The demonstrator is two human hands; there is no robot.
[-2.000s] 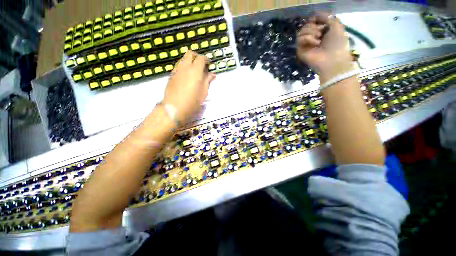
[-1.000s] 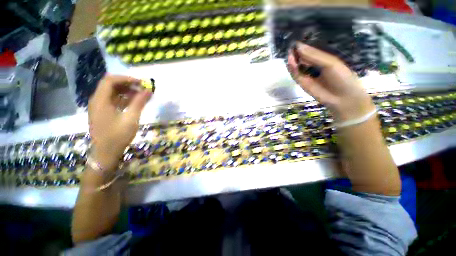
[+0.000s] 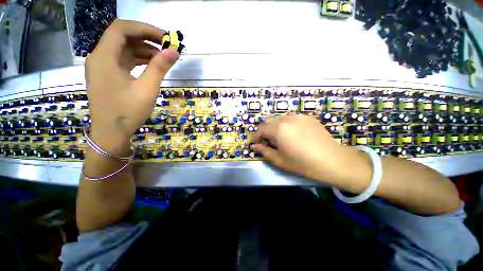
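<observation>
My left hand (image 3: 124,79) holds a yellow-and-black transformer (image 3: 172,41) between thumb and fingertips, raised above the far edge of the line. My right hand (image 3: 296,145) is low over the circuit board panels (image 3: 182,127), its fingertips at the boards near the middle. The fingers hide what is under them, and I cannot tell whether they hold a part. Boards to the right of my right hand carry rows of yellow-topped transformers; the boards between my hands show bare tan patches among small parts.
Behind the line lie a dark pile of loose black components (image 3: 418,34) at right, a few transformers (image 3: 339,7) at the top edge, and a bin of small dark parts (image 3: 95,24) at left. A metal rail (image 3: 222,174) runs along the near side.
The view has tilted down toward the line. My left hand took a transformer from the tray and still holds it. My right hand has moved from the black pile down to the boards.
</observation>
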